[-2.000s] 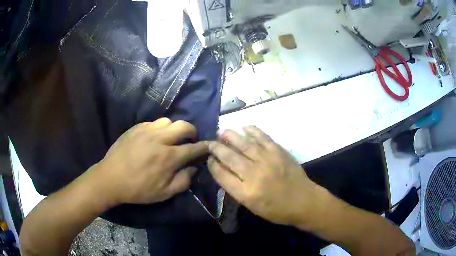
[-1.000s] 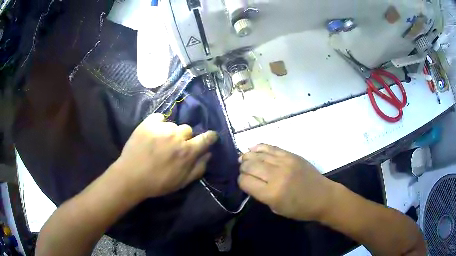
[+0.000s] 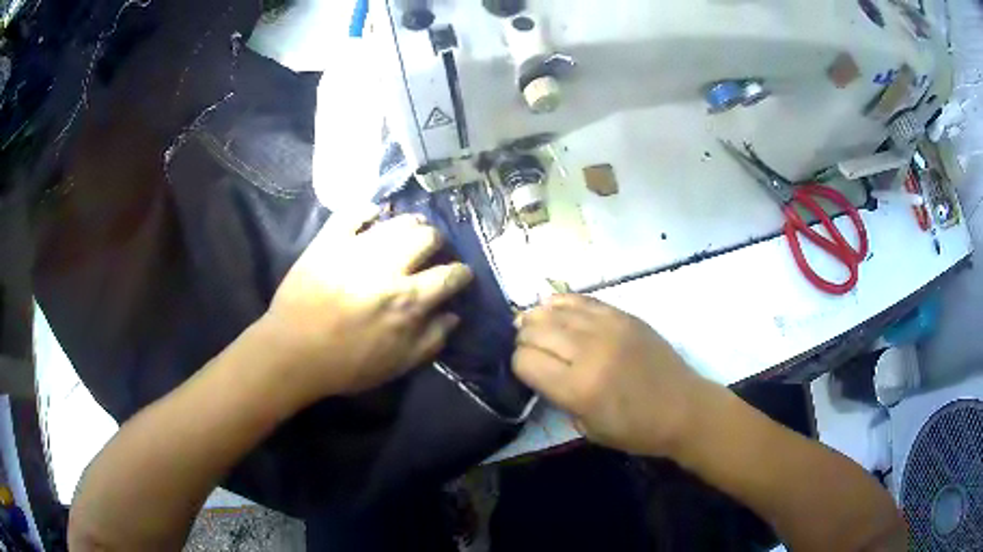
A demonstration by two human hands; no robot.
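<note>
Dark trousers [image 3: 243,248] spread over the left of the machine table. A navy-blue lining piece [image 3: 471,307] runs under the presser foot [image 3: 461,205] of the off-white sewing machine [image 3: 636,43]. My left hand [image 3: 367,302] presses on the cloth left of the lining, its fingertips gathering cloth just below the machine head. My right hand [image 3: 587,367] pinches the lining's right edge between thumb and fingers. A whitish seam edge [image 3: 474,399] curves between my hands. The needle tip is too small to tell.
Red-handled scissors [image 3: 825,237] lie open on the right of the machine table [image 3: 711,323]. A blue and silver bobbin piece [image 3: 735,95] lies above them. A white oval guard [image 3: 347,129] stands left of the machine head. Small tools [image 3: 932,194] lie at the far right; a grey fan [image 3: 949,501] is lower right.
Both hands still hold the cloth, and it has moved up towards the machine head. My left hand is nearer the presser foot. My right hand went from beside my left hand to the lining's right edge.
</note>
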